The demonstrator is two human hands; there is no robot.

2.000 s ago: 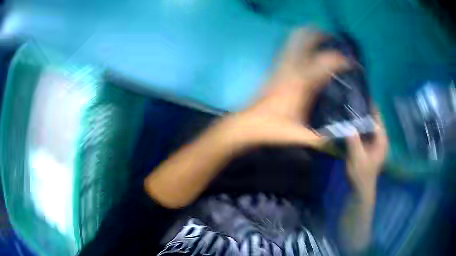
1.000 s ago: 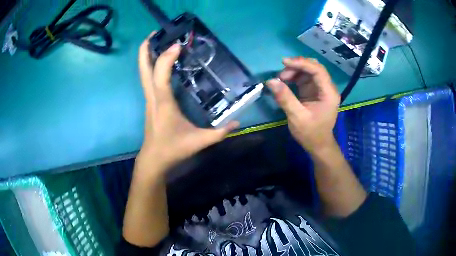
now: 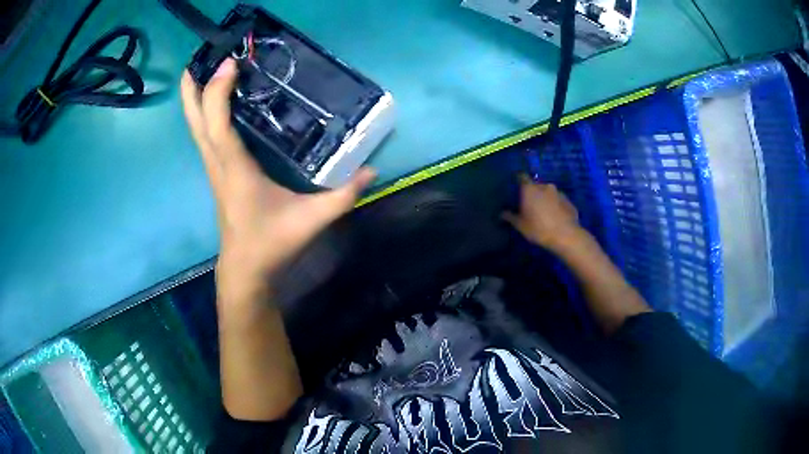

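The open black housing (image 3: 333, 75) lies tilted on the teal bench mat, its internal wires (image 3: 288, 84) showing. A white end panel (image 3: 359, 142) stands across its near right end. My left hand (image 3: 253, 199) grips the housing, fingers along its left side and thumb by the end panel. A thick black cable leaves its far end. My right hand (image 3: 548, 215) is away from the unit, low beyond the bench edge beside the blue crates. Its fingers are small and partly blurred; whether they hold anything cannot be told.
Coiled black cable (image 3: 35, 111) with a yellow tie lies at left. The white screw feeder (image 3: 594, 31) is at top right, with a black cord (image 3: 566, 75) hanging before it. A film-lined blue crate (image 3: 701, 106) is at right, a green crate (image 3: 53, 355) at lower left.
Since one second ago my right hand has left the end panel and moved down, off the bench. The housing, still in my left hand, and the bench items appear further up and left in view.
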